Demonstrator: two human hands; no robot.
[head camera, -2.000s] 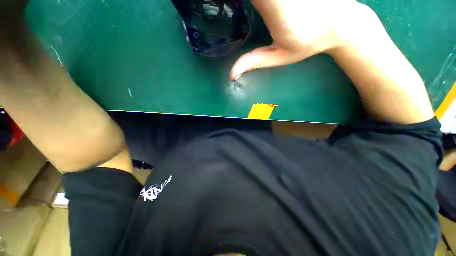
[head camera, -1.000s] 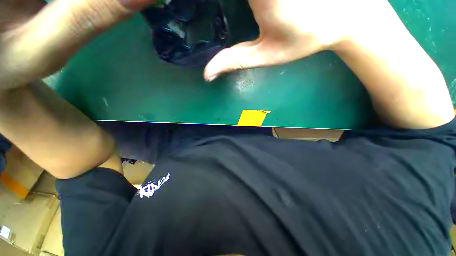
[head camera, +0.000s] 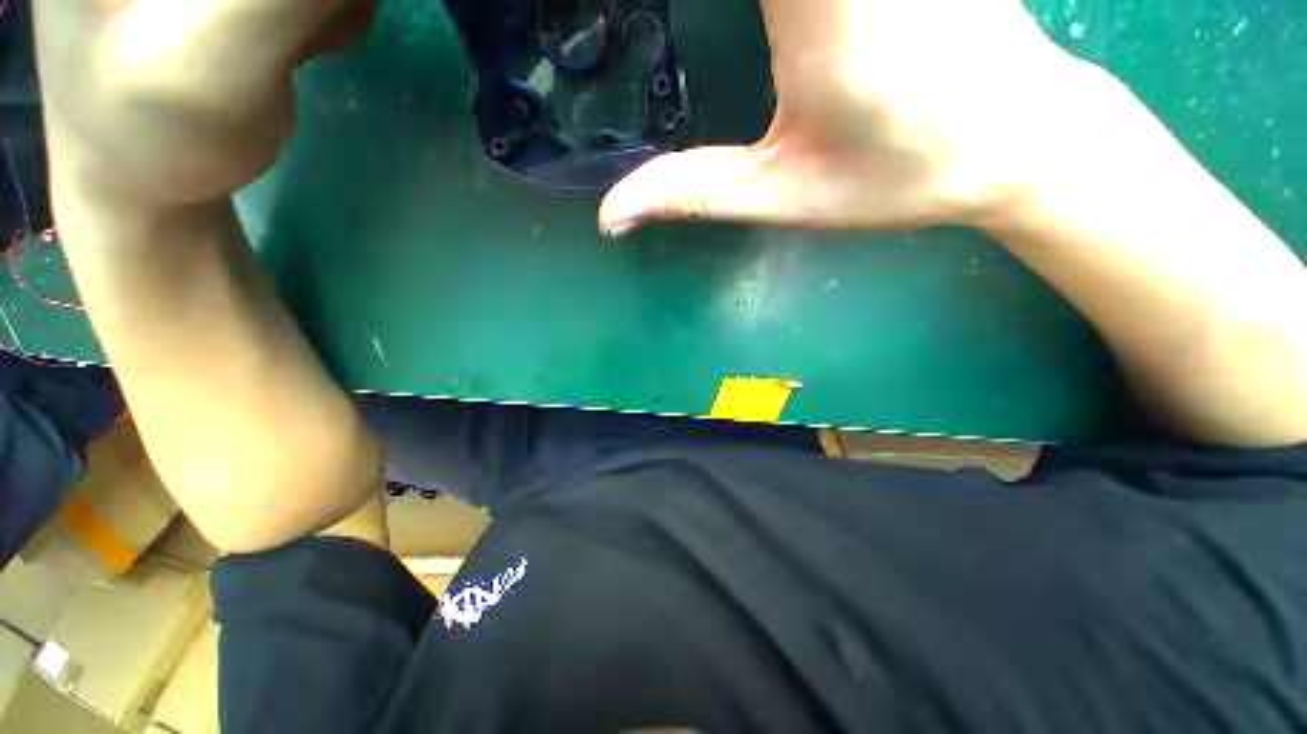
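Observation:
A glossy black plastic housing (head camera: 538, 149) lies open side up on the green bench (head camera: 502, 308), with round openings and screw posts inside; its far end is cut off by the top edge. My right hand (head camera: 874, 129) is at its right side, thumb stretched along its near edge; the fingers are beyond the top edge, so its hold is unclear. My left hand (head camera: 201, 93) is raised at the upper left, fingers curled and partly cut off; anything in it is hidden.
Black parts and a thin red wire (head camera: 36, 273) lie at the bench's far left. Yellow tape (head camera: 754, 399) marks the near edge. Cartons (head camera: 129, 617) stand on the floor at lower left. Another person's dark clothing (head camera: 50, 430) shows at the left edge.
My left hand has swung into view and then drawn left, off the housing; a bit of green at its fingertips no longer shows. The view has shifted, with the near edge lower.

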